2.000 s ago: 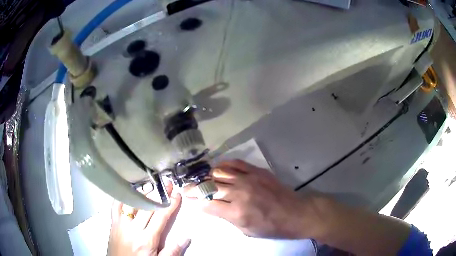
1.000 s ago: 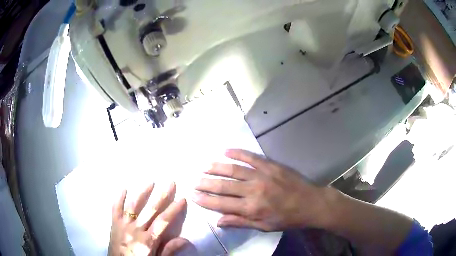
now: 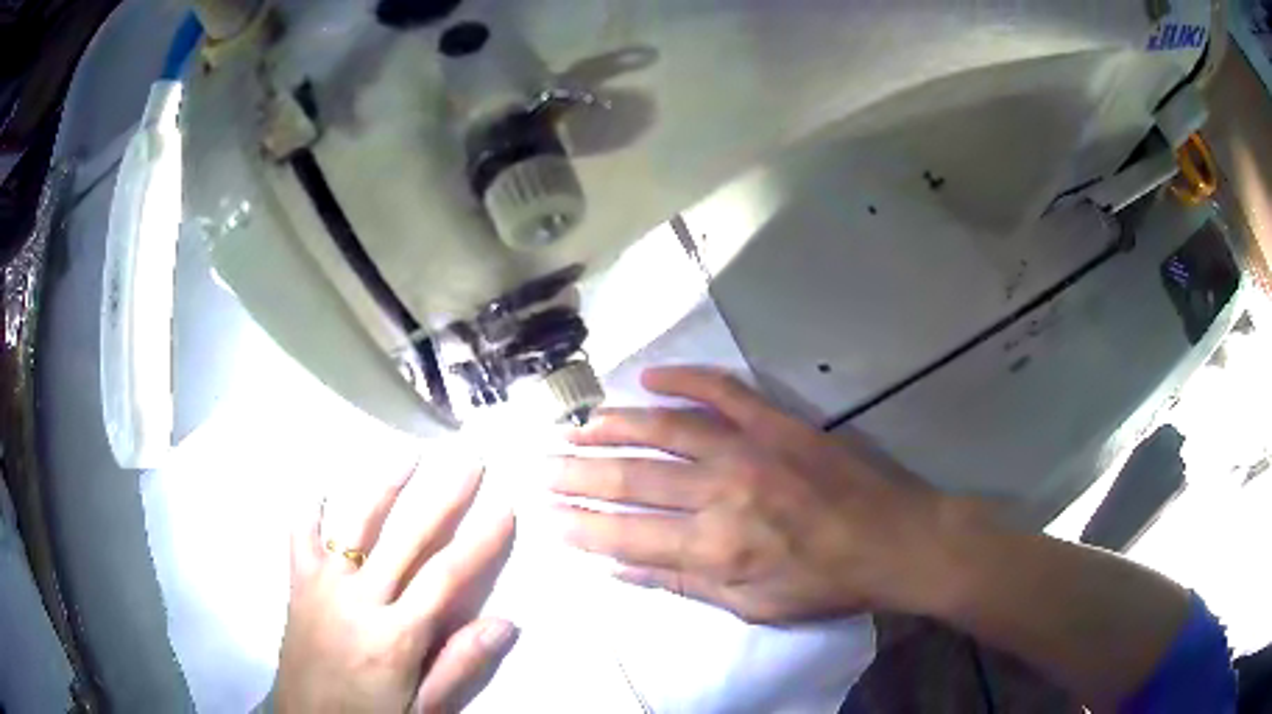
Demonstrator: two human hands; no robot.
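Observation:
A large white fabric panel (image 3: 698, 656) lies on the machine bed, washed out by the lamp, its upper part under the head of the JUKI sewing machine (image 3: 781, 84). My left hand (image 3: 398, 600) lies flat on the panel at lower left, fingers spread, a ring on one finger. My right hand (image 3: 739, 495) lies flat on the panel to the right, fingers spread and pointing left, just below the tension dial (image 3: 537, 202) and a small lower knob (image 3: 573, 388). The presser foot and needle area is lost in glare. Whether a small piece lies on the panel cannot be told.
A white elongated holder (image 3: 142, 293) stands left of the head. Orange-handled scissors (image 3: 1195, 168) lie behind the machine's right end. A dark square pad (image 3: 1202, 282) is on the right edge. White material (image 3: 1228, 544) lies at lower right.
Since two seconds ago my hands have moved from beside the needle to flat on the panel. Since one second ago both hands and the panel have moved up closer to the machine head.

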